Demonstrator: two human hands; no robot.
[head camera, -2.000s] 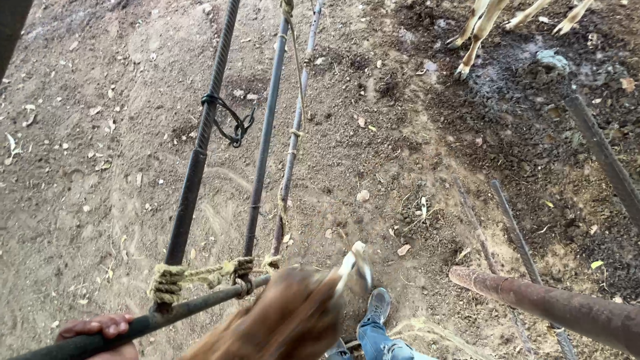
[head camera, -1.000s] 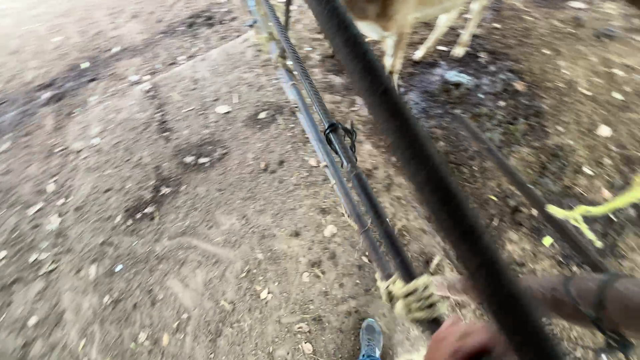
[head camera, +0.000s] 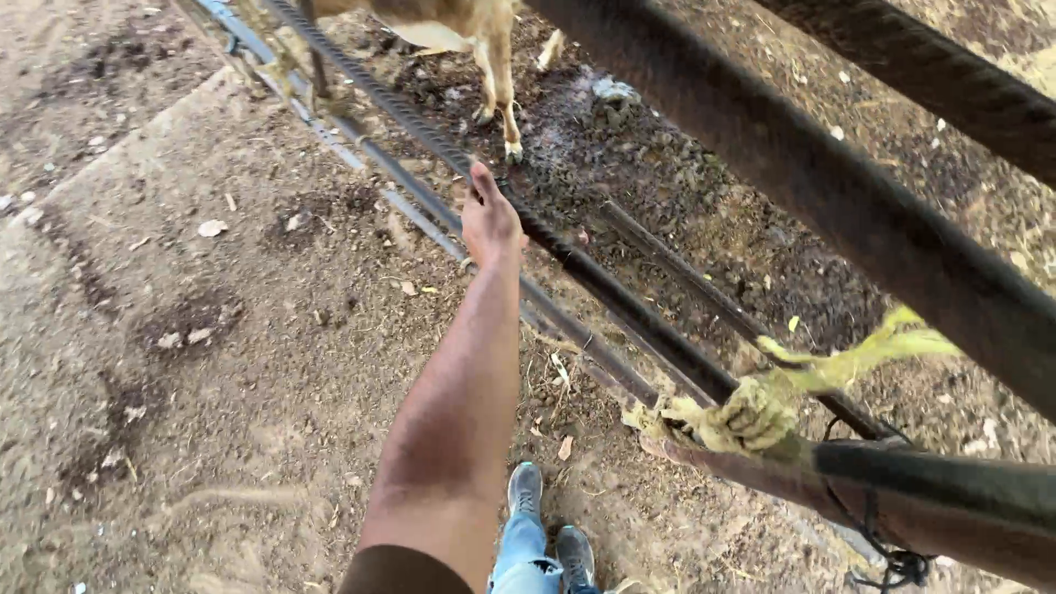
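Note:
My left hand (head camera: 492, 223) reaches up from the bottom of the head view and grips a dark ribbed metal rod (head camera: 652, 326), its thumb uppermost and most of its fingers hidden. Thinner metal poles (head camera: 577, 330) run alongside the rod on its left. At their lower end, frayed pale rope (head camera: 747, 417) is knotted around the rods and a thick rusty pipe (head camera: 932, 495). A loose yellow-green rope end (head camera: 874, 355) extends right from the knot. My right hand is out of view.
A brown and white calf or similar hoofed animal (head camera: 491, 49) stands beyond the rods on wet, dirty ground (head camera: 561, 148). Thick dark bars (head camera: 792, 173) cross the upper right. Black cord (head camera: 895, 565) hangs from the pipe. My shoes (head camera: 525, 488) are at bottom centre, on dry soil.
A hand was near the rope knot one second ago; now my left hand is farther up the ribbed rod, away from it. The view has swung considerably. The brown blurred shape seen earlier is gone.

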